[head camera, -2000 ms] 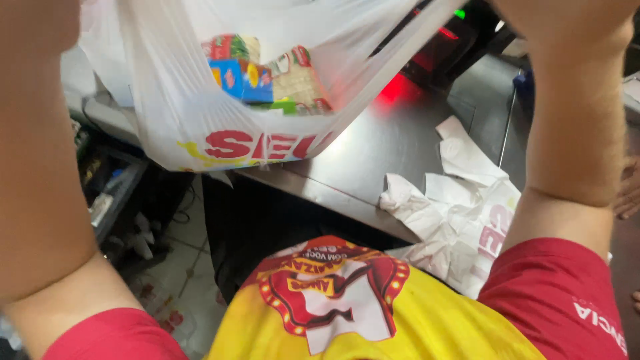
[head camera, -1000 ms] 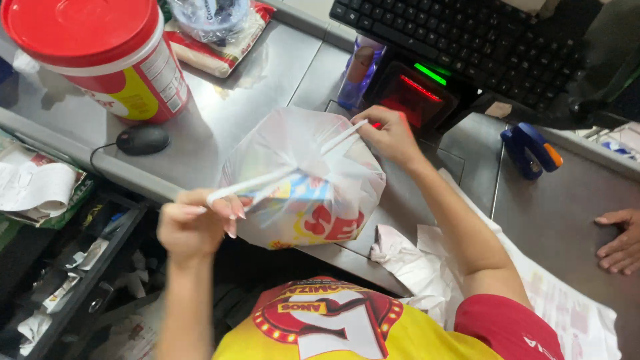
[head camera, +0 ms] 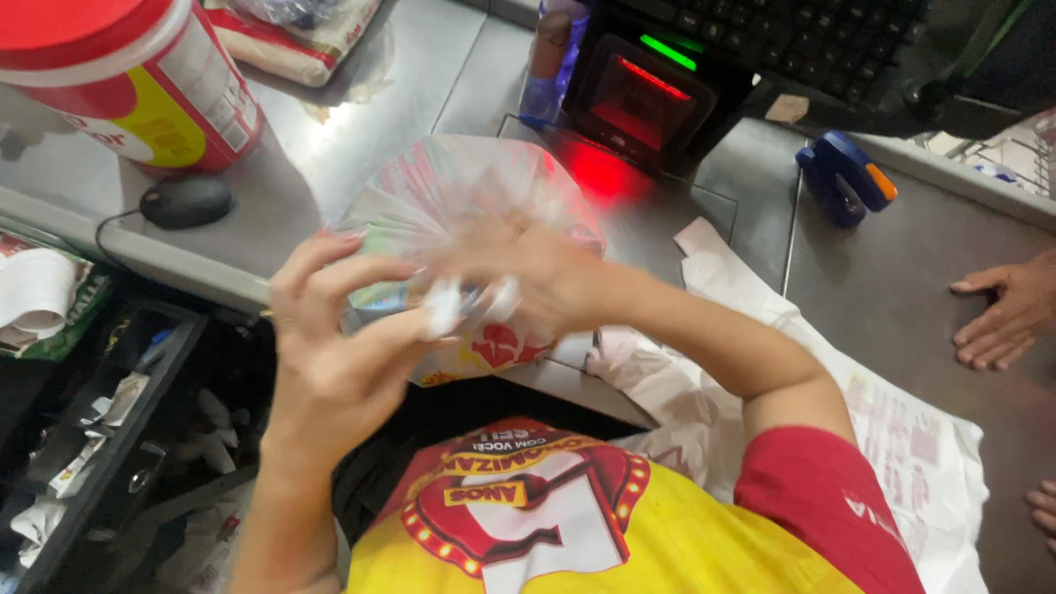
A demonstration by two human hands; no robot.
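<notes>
A filled white plastic carrier bag (head camera: 495,173) with red print rests at the near edge of the metal counter, its neck gathered. My left hand (head camera: 346,330) pinches a white twisted end of the bag between thumb and fingers. My right hand (head camera: 528,272), blurred by motion, is at the gathered neck, close to my left fingers; its grip cannot be made out. Coloured packages show faintly through the film. Right of the bag, more white plastic bags (head camera: 858,388) lie flat and crumpled on the counter.
A red-lidded tub (head camera: 190,99), a black computer mouse (head camera: 188,200) and a red-and-white package (head camera: 280,49) stand left. A lit scanner (head camera: 635,99) and black keyboard (head camera: 792,33) are at the back. A blue stapler (head camera: 846,177) and another person's hand (head camera: 1006,313) are right. An open drawer (head camera: 165,396) is lower left.
The bag was held up with its mouth wide in the oldest frame, then sat on the counter with its ends pulled apart. My hands have since come together over its neck.
</notes>
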